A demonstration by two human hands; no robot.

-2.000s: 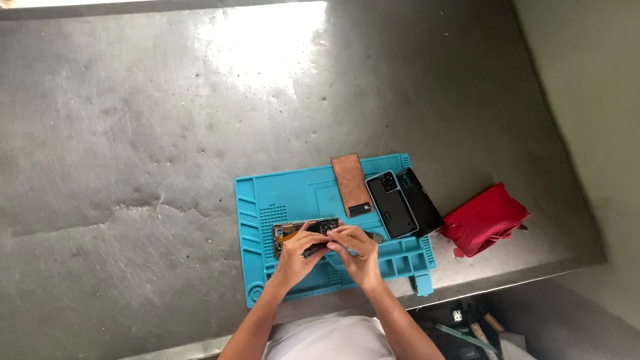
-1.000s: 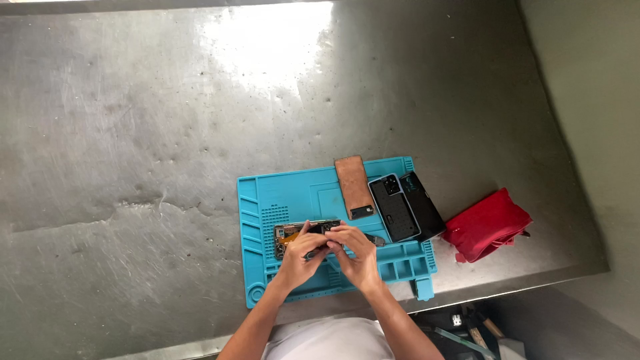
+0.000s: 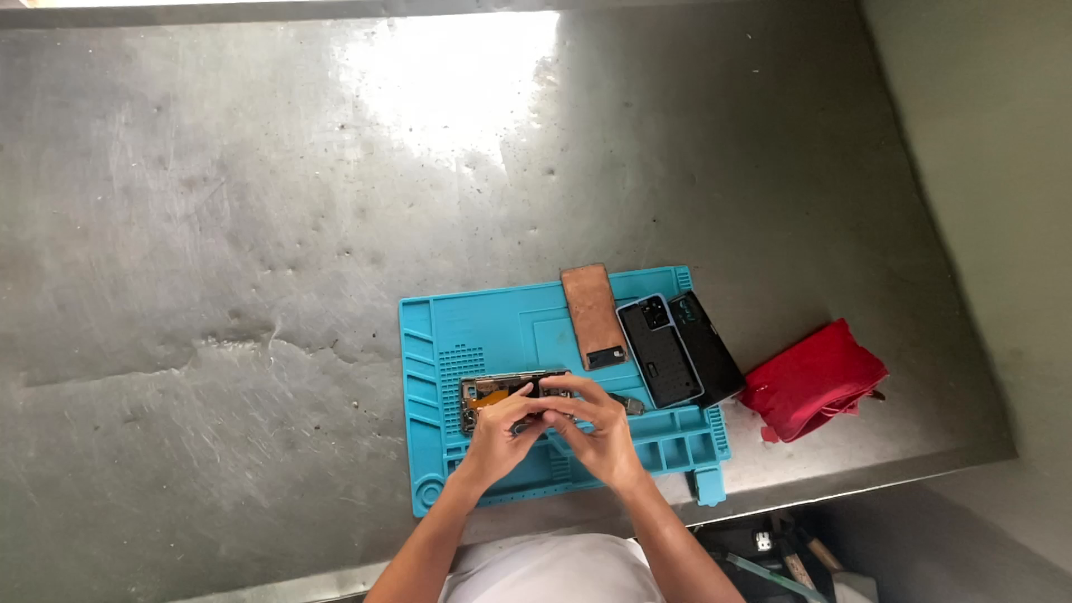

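An opened smartphone (image 3: 471, 413) with its inner parts and an orange flex cable showing lies on a blue silicone repair mat (image 3: 494, 322). Over its right part are both of my hands, fingertips together. My left hand (image 3: 500, 435) touches the phone's lower middle with bent fingers. My right hand (image 3: 595, 427) reaches across from the right, its fingers meeting the left ones. Whether a small part is pinched between them is hidden by the fingers. Right of my right hand, a small grey object (image 3: 630, 404) rests on the mat.
A brown rectangular piece (image 3: 591, 310) lies on the mat beside a phone back cover (image 3: 663, 356) and a black phone or case (image 3: 712, 356). A red pouch (image 3: 808, 381) sits right of the mat on the metal table (image 3: 251, 209). Tools (image 3: 796, 561) show below the table's edge.
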